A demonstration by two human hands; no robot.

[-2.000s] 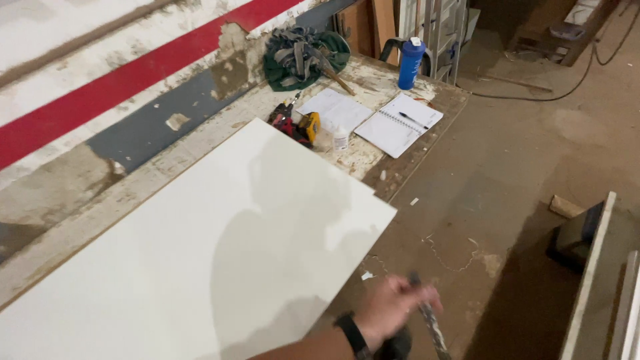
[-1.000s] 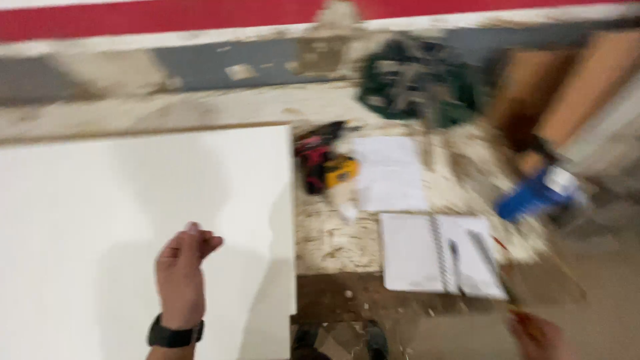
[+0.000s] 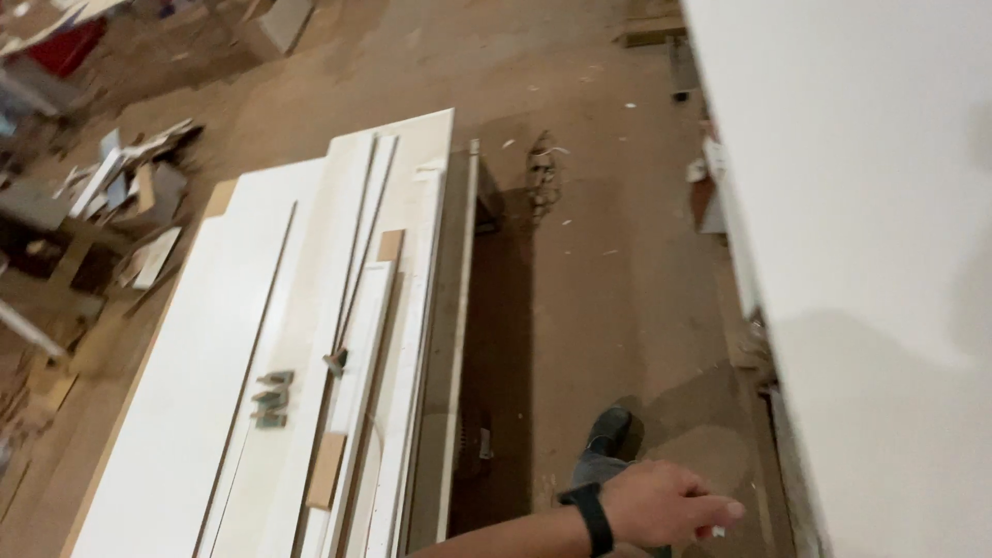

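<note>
My left hand (image 3: 663, 504), with a dark band on its wrist, reaches in from the bottom edge over the brown floor. Its fingers are curled, with thumb and fingertips near each other. A tiny white spot shows by the fingertips; whether it is held or lies beyond cannot be told. To its right is a large white panel (image 3: 876, 194). Left of the hand lie long white boards and strips (image 3: 287, 310) with two thin dark rods (image 3: 363, 232), small wooden blocks (image 3: 327, 469) and several small greenish pieces (image 3: 271, 399). My right hand is out of view.
A heap of offcuts (image 3: 143, 182) lies at the upper left. A long upright board edge (image 3: 463, 310) runs along the right side of the board stack. A dark shoe (image 3: 610, 430) stands on the floor between the stack and the white panel.
The view has swung widely from the bench with notebooks and a blue bottle to the stacked boards. The dark rod-like thing seen in my left hand two seconds ago is not visible there now.
</note>
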